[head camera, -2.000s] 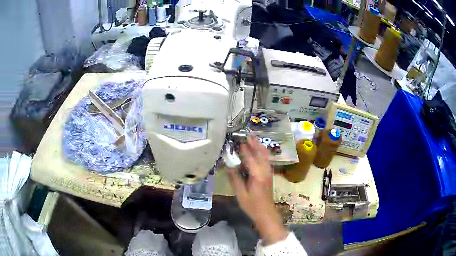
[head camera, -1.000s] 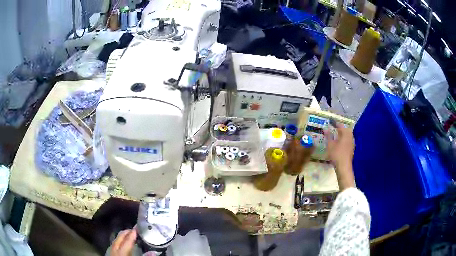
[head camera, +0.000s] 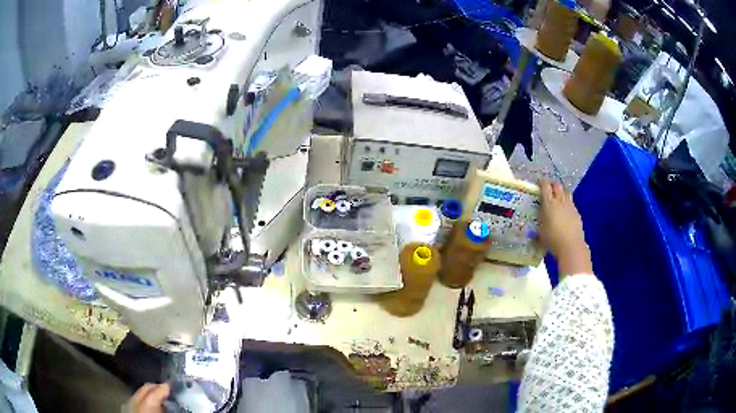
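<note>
The cream JUKI sewing machine head (head camera: 121, 242) stands at the left. The cream control panel (head camera: 504, 218) with a small display is right of it. My right hand (head camera: 562, 230) is at the panel's right edge, fingers on its upper right side; whether it grips the panel or touches keys is unclear. My left hand (head camera: 151, 398) is at the bottom edge, mostly cut off, with fingertips beside the machine's lower arm plate (head camera: 206, 375). I cannot tell if it holds anything.
A clear tray of bobbins (head camera: 351, 250) stands beside the machine, with brown thread cones (head camera: 411, 282) right of it. A grey-white control box (head camera: 420, 137) is behind. A blue plastic crate (head camera: 637, 266) is at the right. A small metal fitting (head camera: 313, 306) is near the front.
My right hand has moved from near the bobbins to the panel's face, then to its right edge. My left hand has come into view. The view has shifted right.
</note>
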